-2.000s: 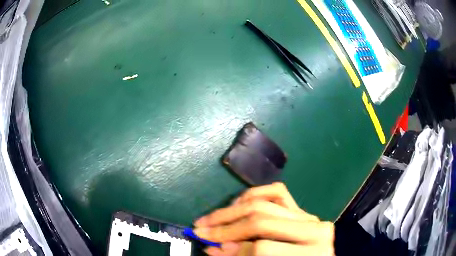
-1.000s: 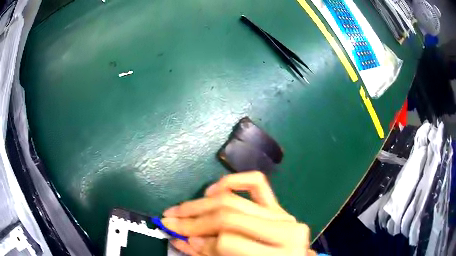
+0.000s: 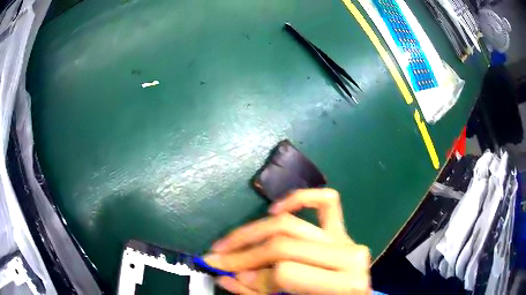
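A silvery-white phone middle frame (image 3: 161,262) with a black end lies at the bottom edge, partly cut off by it. My right hand (image 3: 294,248) is bare and holds a blue plastic stick (image 3: 212,266) between thumb and fingers, its tip at the frame's black upper edge. The fingers hide the frame's right part. A dark pad (image 3: 289,173) lies on the green mat just beyond my right hand; the hand overlaps its lower edge. My left hand is not in view.
Black tweezers (image 3: 323,62) lie open on the mat (image 3: 202,127). A small pale scrap (image 3: 150,84) is at upper left. Yellow tape (image 3: 427,140) and a blue adhesive sheet (image 3: 424,78) are at right. Wrapped stacks (image 3: 467,213) stand at right; a tray (image 3: 20,273) is at lower left.
My right hand and the blue stick moved left along the frame's edge, then back a little to the right. The whole view shifted slightly.
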